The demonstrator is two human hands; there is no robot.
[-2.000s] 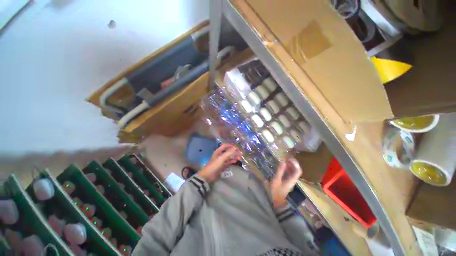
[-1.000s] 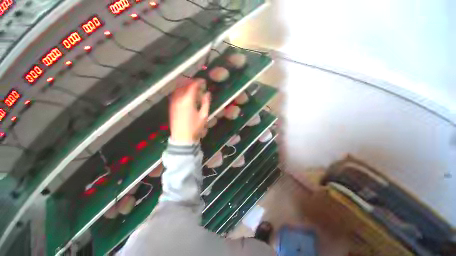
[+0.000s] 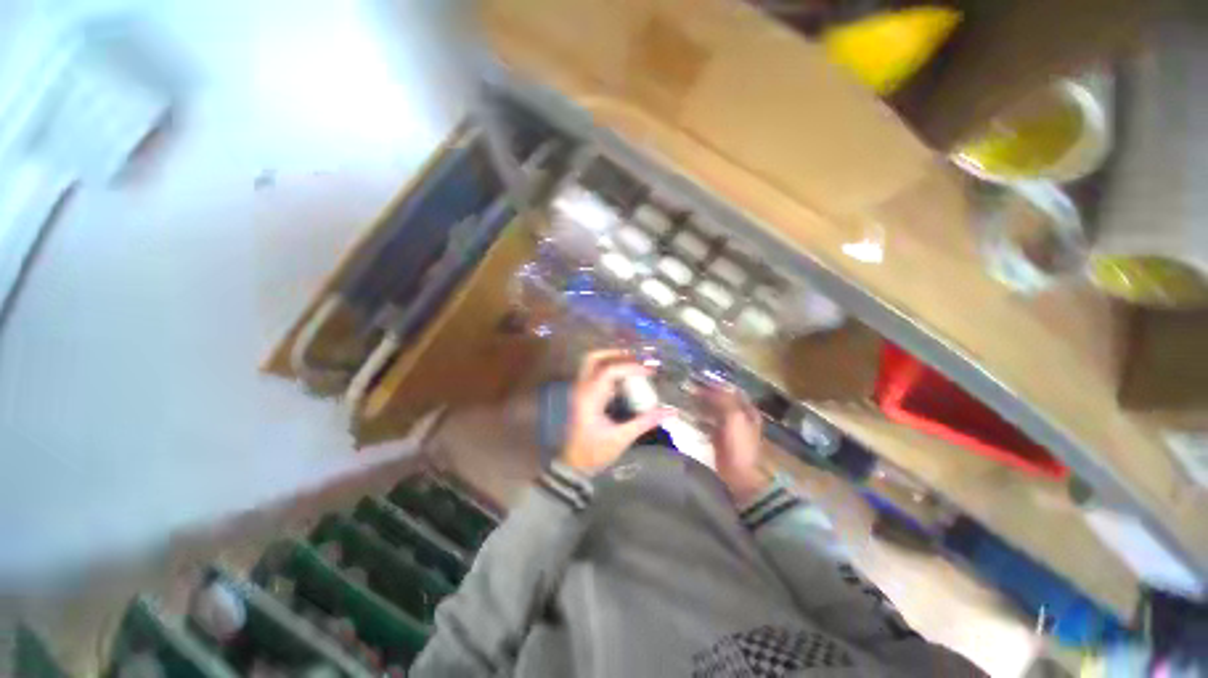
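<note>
My left hand (image 3: pixel 605 413) is in front of my body, thumb and fingers closed around a small white charging case (image 3: pixel 640 393). My right hand (image 3: pixel 735 435) is beside it, fingers bent and blurred; I cannot tell whether it holds anything. A clear blister tray (image 3: pixel 623 321) with blue showing through lies just beyond my hands. Behind it, rows of white units (image 3: pixel 658 293) sit in the pockets of another tray under the shelf edge. The picture is blurred.
The metal-edged storage shelf (image 3: pixel 848 294) crosses at the right, bearing tape rolls (image 3: pixel 1027 139). A red bin (image 3: pixel 967 417) is below it. Grey-framed equipment in cardboard (image 3: pixel 398 285) leans at the left. Green rack shelves (image 3: pixel 311 589) are at the lower left.
The view has swung from the rack and its red displays back to the trays. One hand was reaching at the rack shelf; now both hands are near the trays, with a white unit in my left hand.
</note>
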